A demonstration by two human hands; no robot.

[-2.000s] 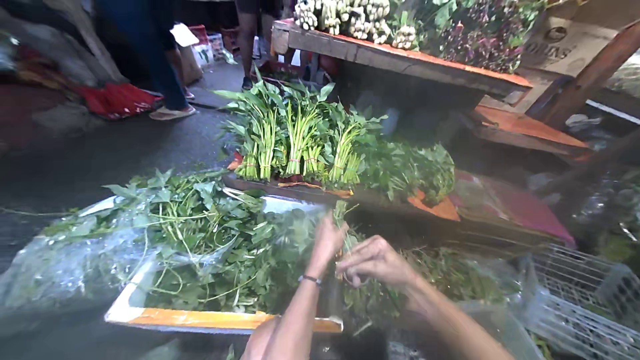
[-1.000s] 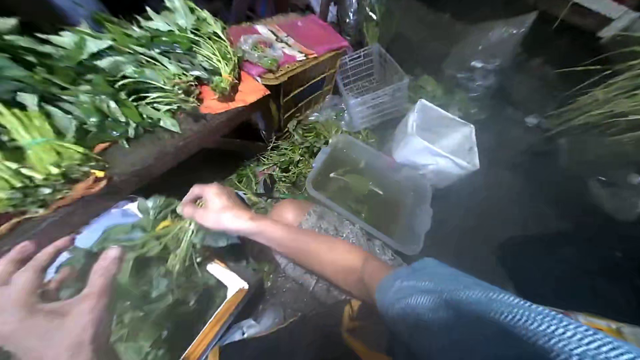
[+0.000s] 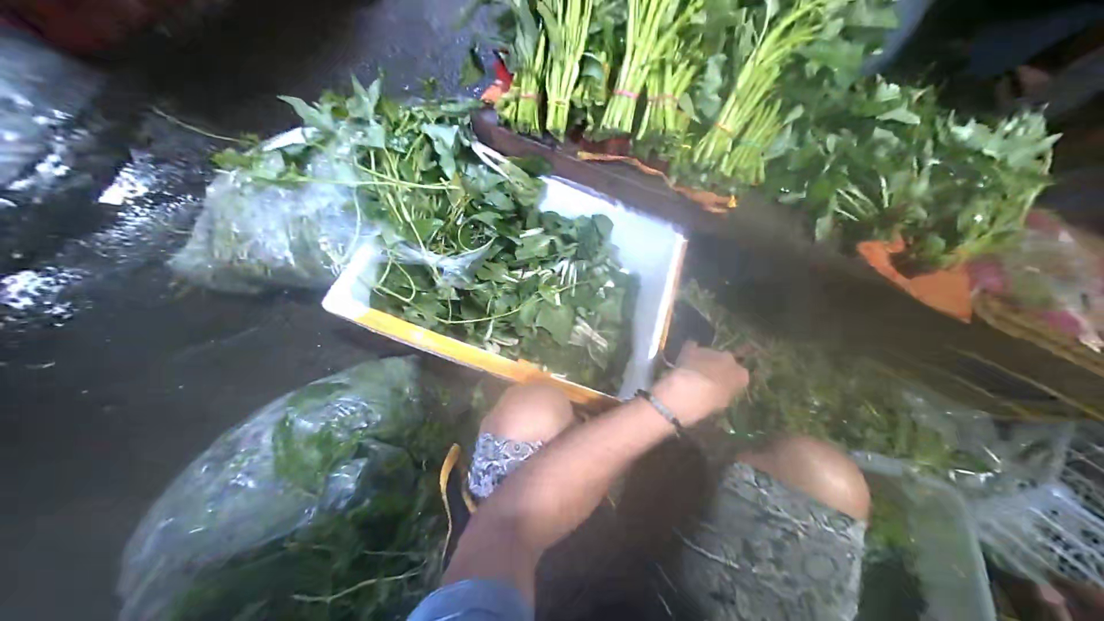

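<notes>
My left hand (image 3: 709, 378), with a dark bracelet at the wrist, reaches across my knees to just beyond the right corner of a white foam box (image 3: 431, 339) with an orange-yellow rim. Its fingers are curled beside thin greens (image 3: 802, 388); blur hides whether it grips any. Leafy green stems (image 3: 552, 276) fill the box, and more of them (image 3: 379, 155) spill over its far left side onto a clear plastic bag (image 3: 276, 220). My right hand is not in view.
Tied bunches of long-stemmed greens (image 3: 638, 78) stand on a ledge behind the box, with leafy greens (image 3: 931, 172) to their right. A filled plastic bag (image 3: 285, 483) lies front left. A clear tub (image 3: 944, 526) and a white plastic crate (image 3: 1056, 509) are at right.
The view has swung back left since one second ago. My left hand, spread apart then, is now curled beyond the box's right corner. My right hand, over the box leaves then, has left the view.
</notes>
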